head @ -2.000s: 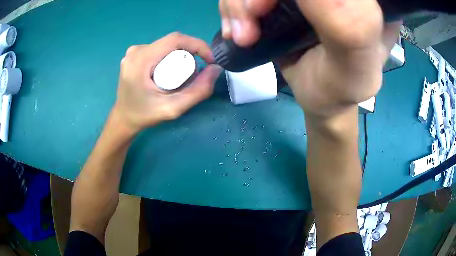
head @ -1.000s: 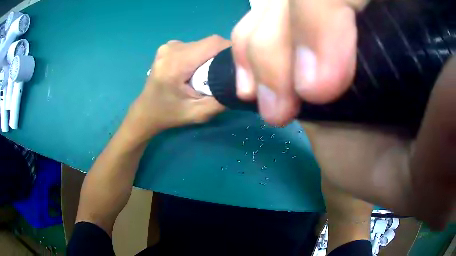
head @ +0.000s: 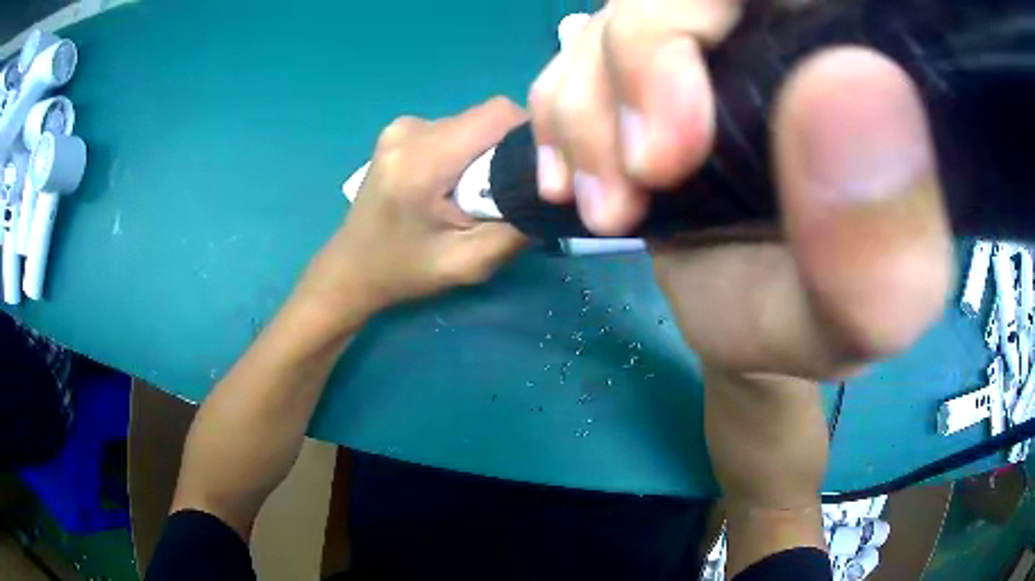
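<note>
My left hand is closed around a white plastic fan body; only a rounded end and a white tip behind the hand show. My right hand grips a thick black electric screwdriver held level across the upper right, close to the camera and partly blurred. The screwdriver's ribbed front end is against the white body, and its bit is hidden. Tiny screws lie scattered on the bench below the hands.
White fan bodies lie grouped at the bench's left end. White handle pieces are heaped at the right end, near a black cable. A carton of white bodies is at lower right. A white object shows partly behind the screwdriver.
Against two seconds ago, the screwdriver has come onto the white body, whose end faced up. Since one second ago, the right hand and screwdriver have shifted slightly, and the right-end heap shows again.
</note>
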